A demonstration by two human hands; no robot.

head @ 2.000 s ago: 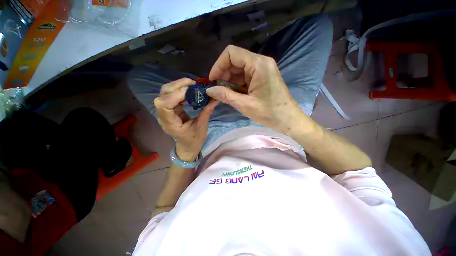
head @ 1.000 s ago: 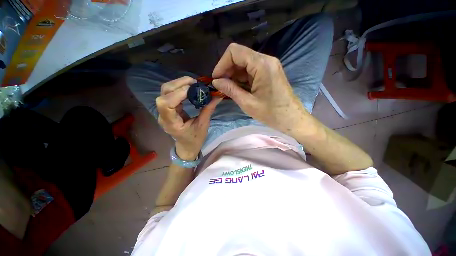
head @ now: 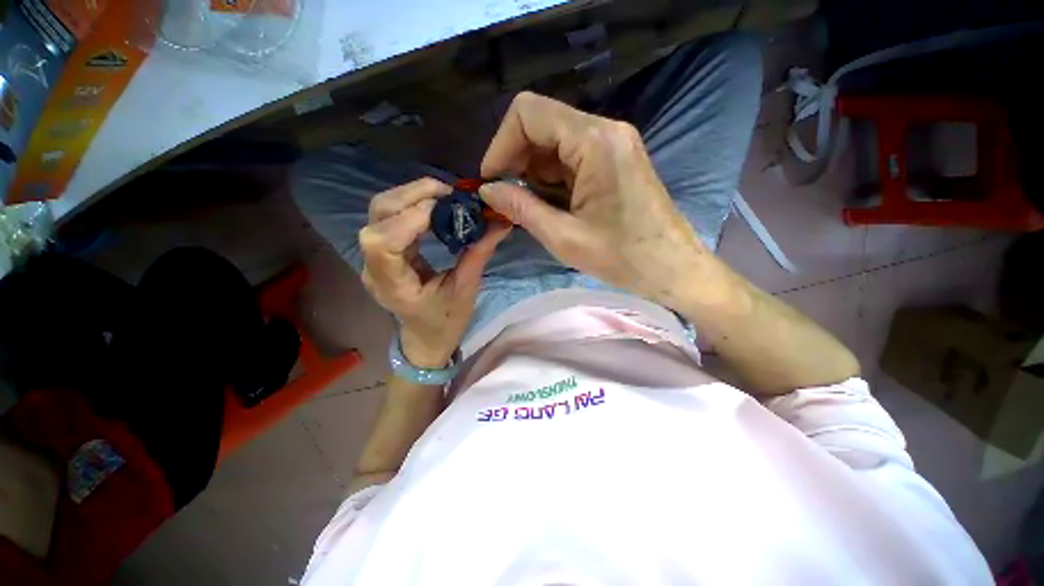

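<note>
A black round plug or socket end [head: 459, 220] with light markings on its face is held over my lap. My left hand [head: 414, 254] wraps around it from the left, fingers behind and thumb below. A bit of orange cord [head: 500, 214] shows beside it, between the two hands. My right hand [head: 578, 189] pinches at the cord close to the black end, thumb against index finger. Most of the cord is hidden by my fingers. I cannot tell whether a band is there.
An orange retail box [head: 82, 97] and clear plastic [head: 246, 34] lie on the white table [head: 378, 44] at upper left. A person's arm [head: 29, 498] is at lower left. Orange-red stools [head: 933, 160] stand on both sides. A brown carton [head: 956, 357] is at right.
The black end has shifted slightly right in my left hand. My right hand's fingertips have moved slightly at the cord, and more orange shows than two seconds ago.
</note>
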